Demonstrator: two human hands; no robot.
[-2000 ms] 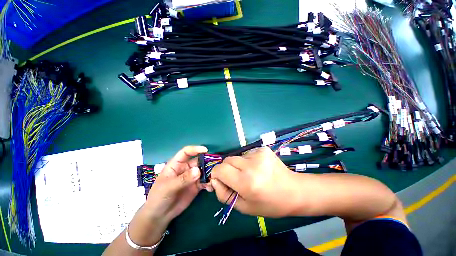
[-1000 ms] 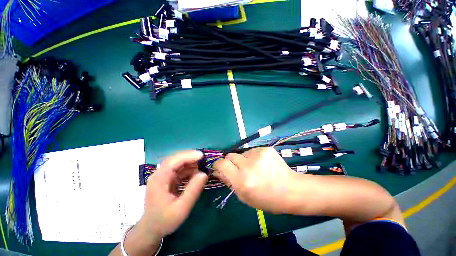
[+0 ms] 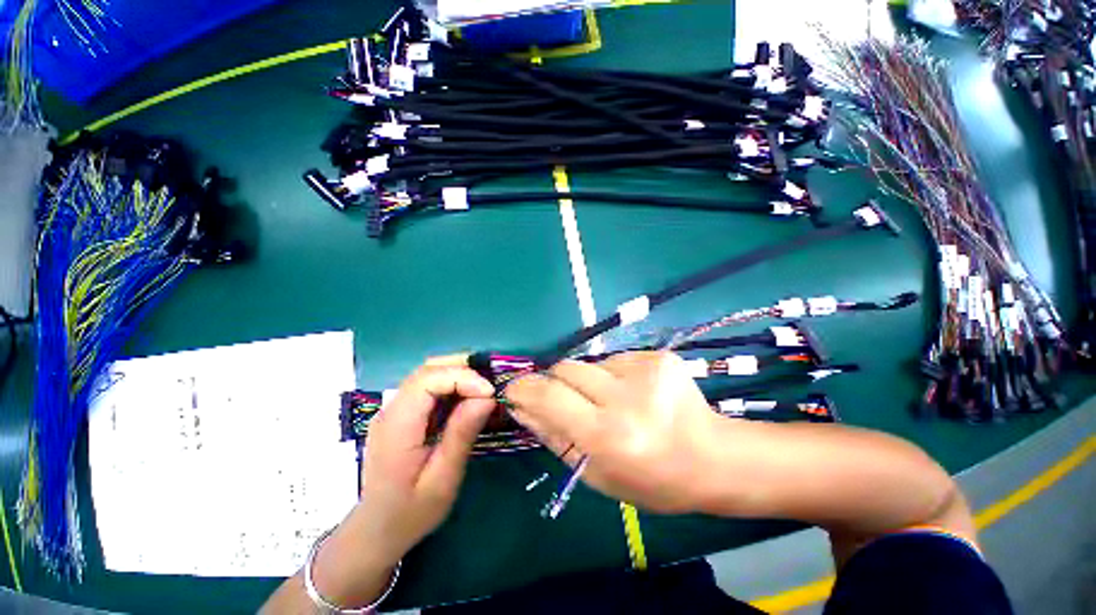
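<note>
My left hand (image 3: 423, 447) holds a black connector housing (image 3: 483, 363) between thumb and fingers, with pink and dark wires entering its right side. My right hand (image 3: 619, 421) is closed right beside it, its fingertips at the wires. A few loose thin wires (image 3: 565, 487) with pale ends hang below the right hand's fingers. The harness (image 3: 633, 312) runs from the connector to the upper right as a black sleeved branch with white labels. Another connector (image 3: 357, 415) lies left of my left hand. The fingertips hide the exact contact with the wires.
A printed sheet (image 3: 222, 457) lies at left, beside a blue and yellow wire bundle (image 3: 90, 312). Sleeved harnesses (image 3: 577, 120) are piled at top centre. A pre-wired bundle (image 3: 949, 204) lies at right, with a darker pile (image 3: 1064, 108) beyond. A blue bin (image 3: 120, 42) is top left.
The connector has been turned and raised slightly, and my left fingers have closed in around it. The sleeved branch's far end has dropped towards the bench. The loose wires have shifted slightly right.
</note>
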